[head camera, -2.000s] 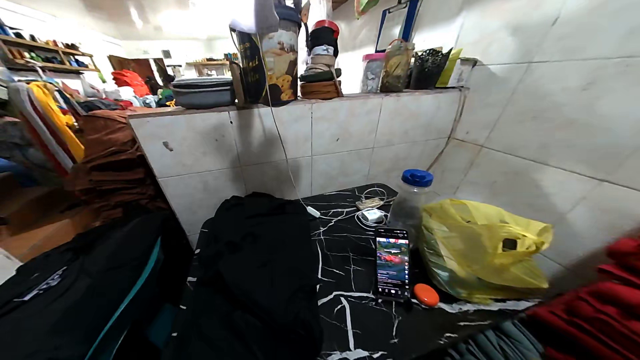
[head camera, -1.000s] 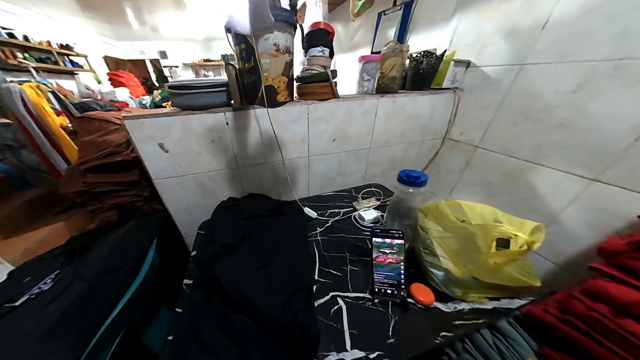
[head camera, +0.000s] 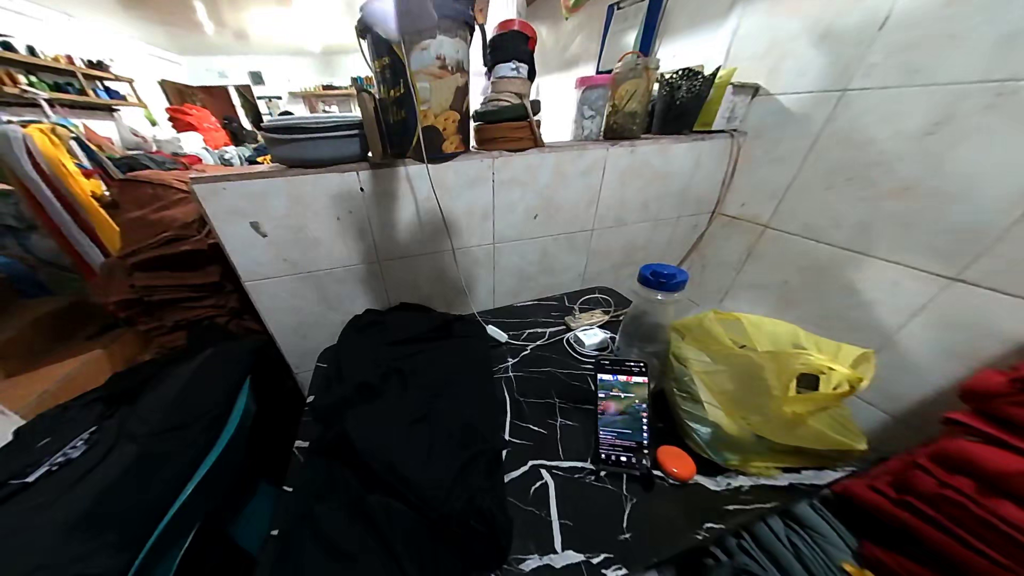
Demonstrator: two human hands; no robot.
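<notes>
Neither of my hands shows in the head view. A black cloth (head camera: 400, 440) lies on the left part of a black table top with white marbling (head camera: 552, 512). A smartphone (head camera: 622, 412) with its screen lit stands propped up, with a round orange object (head camera: 676, 463) beside its lower right corner. Behind the phone is a clear plastic bottle with a blue lid (head camera: 662, 278), and a yellow plastic bag (head camera: 760, 388) sits to its right. A white charger (head camera: 591, 338) and its coiled cable lie farther back.
A tiled ledge (head camera: 544, 152) behind the table bears a large tin (head camera: 440, 88), jars (head camera: 632, 96) and stacked rolls (head camera: 508, 88). Folded red cloth (head camera: 944, 480) and grey cloth (head camera: 788, 544) lie at the lower right. A black garment with teal piping (head camera: 136, 456) is at the left.
The picture on the phone's screen has changed. The things on the table have not plainly moved.
</notes>
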